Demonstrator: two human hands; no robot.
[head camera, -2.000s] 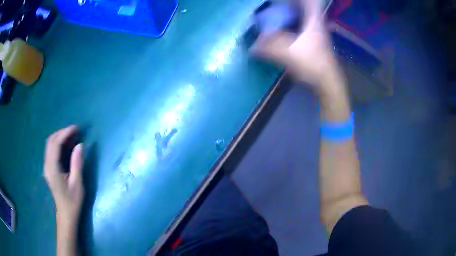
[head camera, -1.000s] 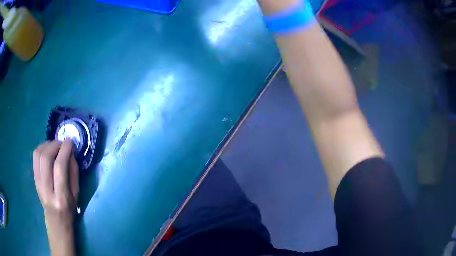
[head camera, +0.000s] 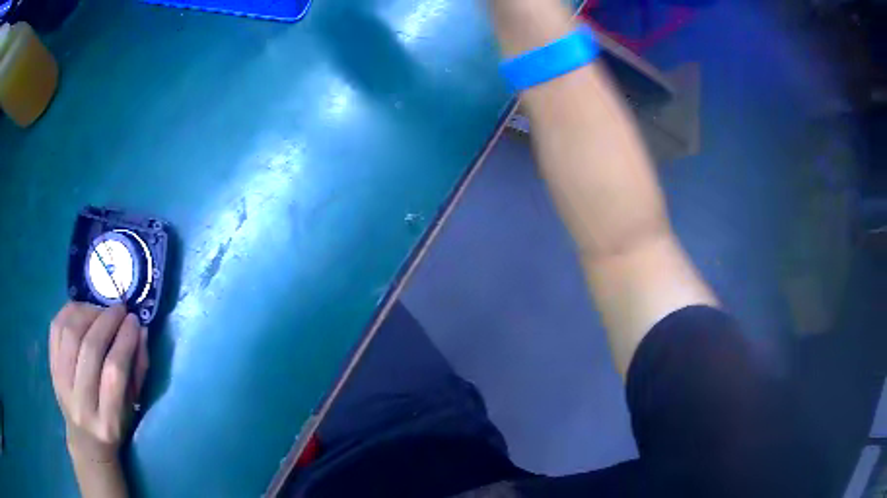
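A black speaker housing (head camera: 84, 251) lies on the bench at the left, with a round driver (head camera: 110, 267) seated in it, its back glaring white and a dark line across it. My left hand (head camera: 97, 355) is at the housing's near edge, fingertips on that edge beside the driver. The fingers hide part of the edge. My right hand is cut off by the top edge of the picture; only the forearm with a blue wristband shows.
The green bench top (head camera: 321, 243) has a dark edge running diagonally. A bottle with amber contents (head camera: 26, 78) is at the upper left. A blue bin (head camera: 258, 8) is at the top. A cardboard box (head camera: 676, 112) is beyond the bench edge, under a red item.
The housing with the driver has appeared under my left hand since the first frame. My right hand has moved up out of the picture. The fingers now cover less of the driver.
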